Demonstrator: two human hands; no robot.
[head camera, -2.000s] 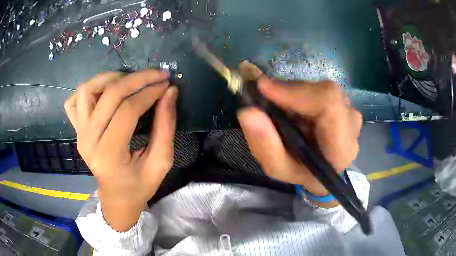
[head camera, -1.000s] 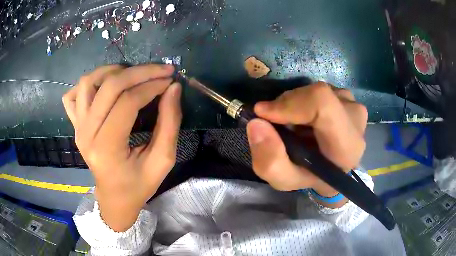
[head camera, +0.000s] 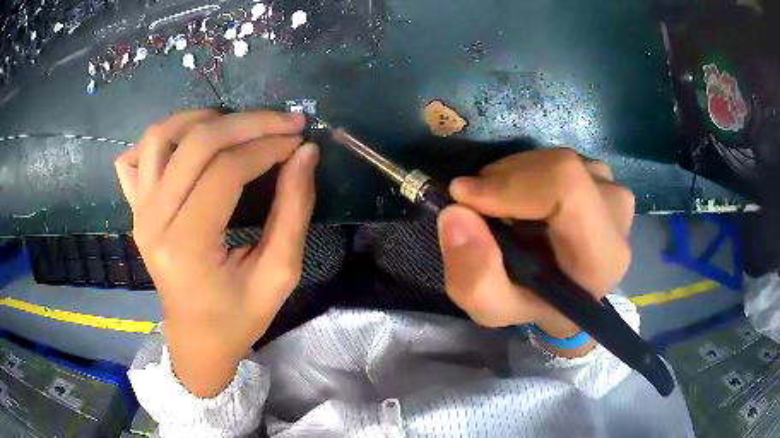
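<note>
My left hand (head camera: 227, 231) pinches a tiny part, seemingly a small circuit board (head camera: 316, 132), between thumb and fingertips; most of it is hidden by the fingers. My right hand (head camera: 543, 235) holds the black handle of a soldering iron (head camera: 416, 186), with its metal collar and thin coppery shaft pointing up and left. The iron's tip is at or very near the small part; contact cannot be told. A small silvery-white piece (head camera: 301, 108) shows just beyond my left fingertips on the dark green mat (head camera: 376, 77).
Small wired discs (head camera: 241, 49) lie scattered at the upper left beside a clear tray (head camera: 51, 51). A tan lump (head camera: 445, 118) lies beyond the iron. A black box with a red-white sticker (head camera: 725, 96) stands right. A black tray (head camera: 85, 261) is low left.
Two seconds ago the iron was blurred and pointed past the part, above the tan lump's place. It has swung down to the part in my left hand, uncovering the lump. Since one second ago, little has moved.
</note>
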